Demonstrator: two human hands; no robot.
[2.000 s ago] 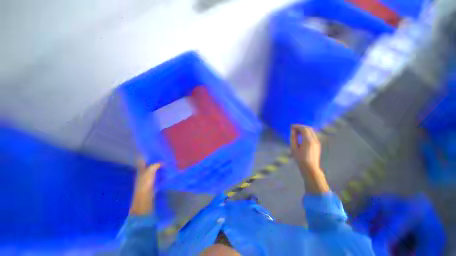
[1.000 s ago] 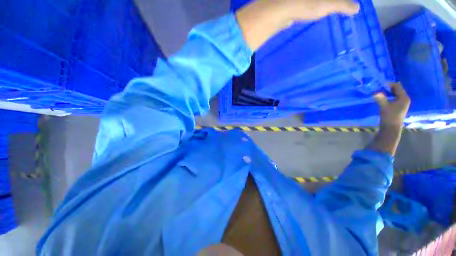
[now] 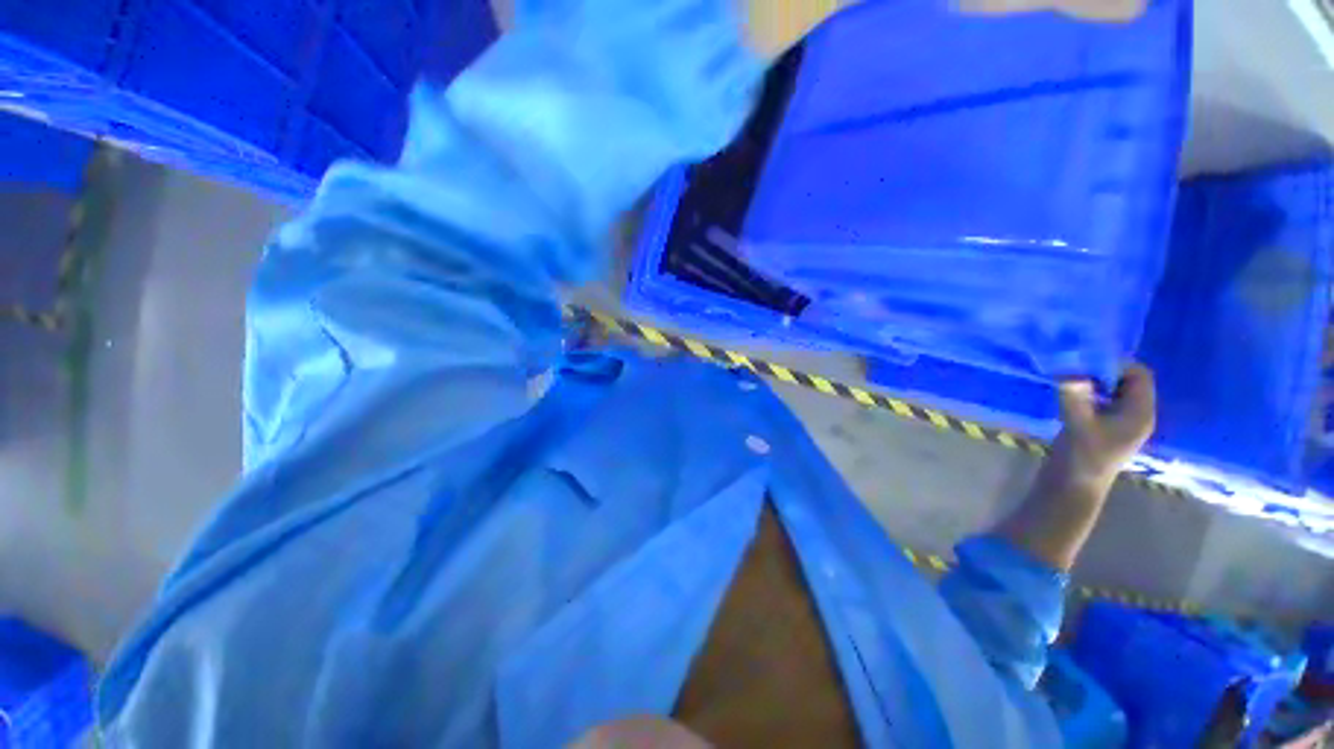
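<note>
A blue plastic tote (image 3: 951,176) is tilted over a lower blue tote (image 3: 685,300), with dark items (image 3: 732,220) showing in the gap at its left. My right hand (image 3: 1108,422) grips the upper tote's near right corner, fingers curled on the rim. My left arm reaches up across the view. My left hand (image 3: 1056,8) is at the upper tote's far side, mostly cut off by the top edge, so its grip cannot be told. The inside of the upper tote is hidden.
Stacked blue totes (image 3: 293,88) stand at upper left, and another blue tote (image 3: 1244,322) at right. Yellow-black tape (image 3: 878,403) crosses the grey floor (image 3: 190,366). More blue totes (image 3: 1170,666) are at lower right.
The upper tote shows larger and its near right corner is lower in view. My right hand has moved down and slightly left with it. My left hand has moved mostly out at the top.
</note>
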